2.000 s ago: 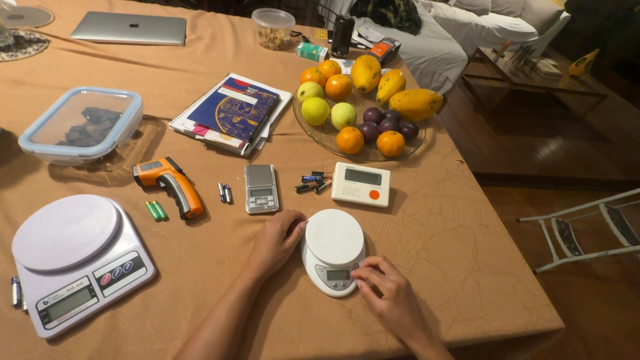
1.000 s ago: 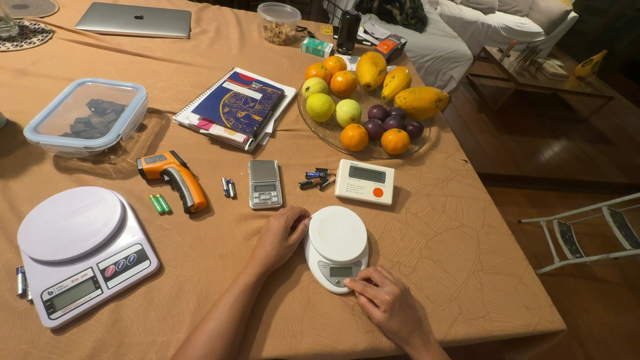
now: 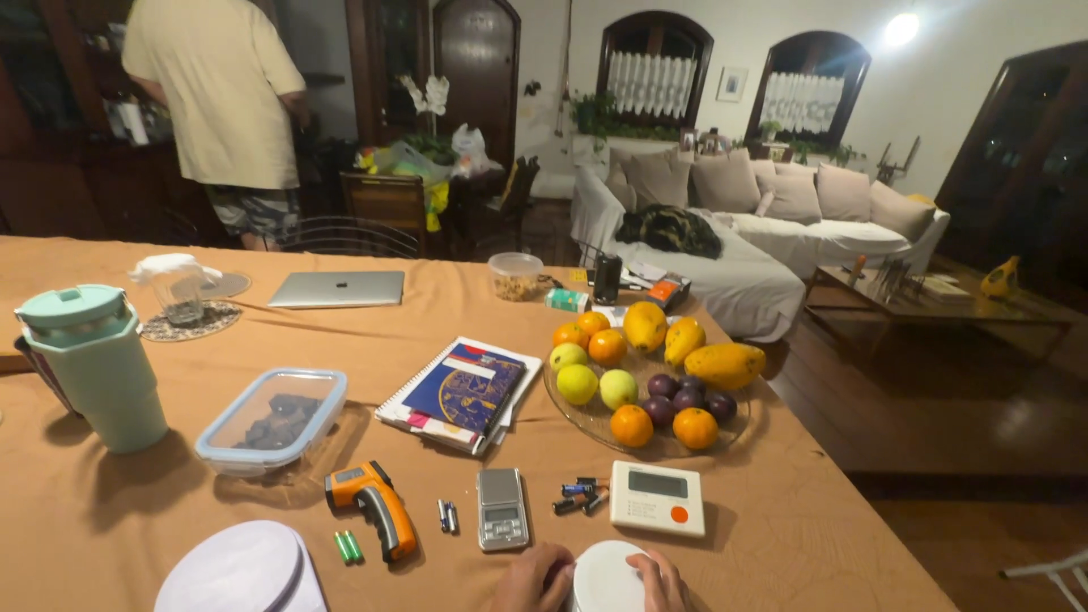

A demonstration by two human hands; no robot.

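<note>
At the bottom edge, a small round white kitchen scale (image 3: 609,578) is partly cut off. My left hand (image 3: 537,580) rests against its left side, and my right hand (image 3: 660,583) touches its right side with the fingertips on the plate. Just behind lie a silver pocket scale (image 3: 502,510), several loose batteries (image 3: 581,495) and a white device with a display and an orange button (image 3: 658,499). Left of these are two small batteries (image 3: 448,517), an orange infrared thermometer (image 3: 374,508), two green batteries (image 3: 348,547) and a larger white kitchen scale (image 3: 234,568).
A glass fruit plate (image 3: 565,416), notebooks (image 3: 463,395), a lidded glass container (image 3: 272,421), a green tumbler (image 3: 98,365), a laptop (image 3: 337,289) and a plastic tub (image 3: 515,277) stand on the table. A person (image 3: 217,102) stands beyond it. A sofa (image 3: 739,263) is behind at right.
The view has tilted up strongly, bringing the room and a standing person into sight. My right hand has moved from the small scale's display area to the side of its plate.
</note>
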